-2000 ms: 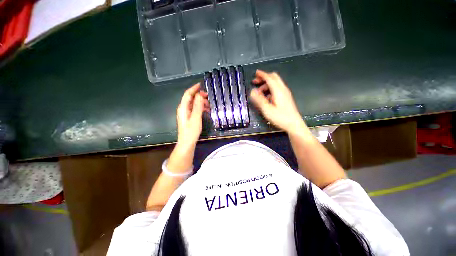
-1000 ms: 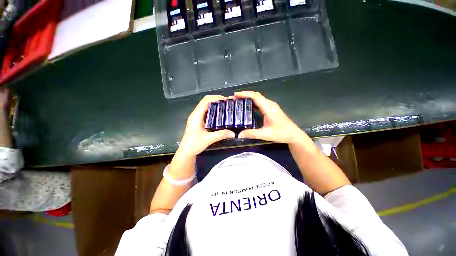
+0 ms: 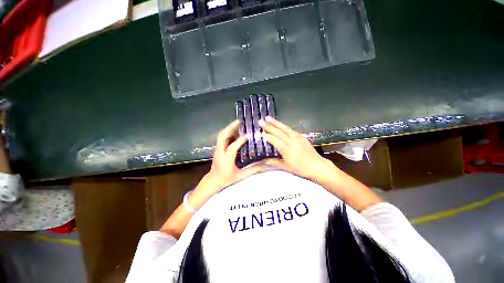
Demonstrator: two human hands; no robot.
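Observation:
A row of several dark phones (image 3: 254, 119) stands on edge, side by side, at the bench's front edge, long narrow sides facing up. My left hand (image 3: 227, 152) holds the row's left side near its lower end. My right hand (image 3: 293, 146) lies against the right side, its fingertips over the narrow sides. The lower end of the row is close to my body. The clear blister tray (image 3: 265, 50) lies beyond; its near row of pockets is empty and dark phones with white labels (image 3: 185, 11) show in its far row, cut off by the top edge.
The dark green mat (image 3: 110, 105) covers the bench. A red bin (image 3: 22, 36) and a white board (image 3: 83, 25) are at the upper left. Cardboard boxes (image 3: 110, 221) are below the bench edge. Part of another person's patterned sleeve (image 3: 10, 188) shows at the left edge.
The phones were gripped end-up between both hands a second ago; now they lie lengthwise, pointing away from me, nearer my body. The tray appears higher in view.

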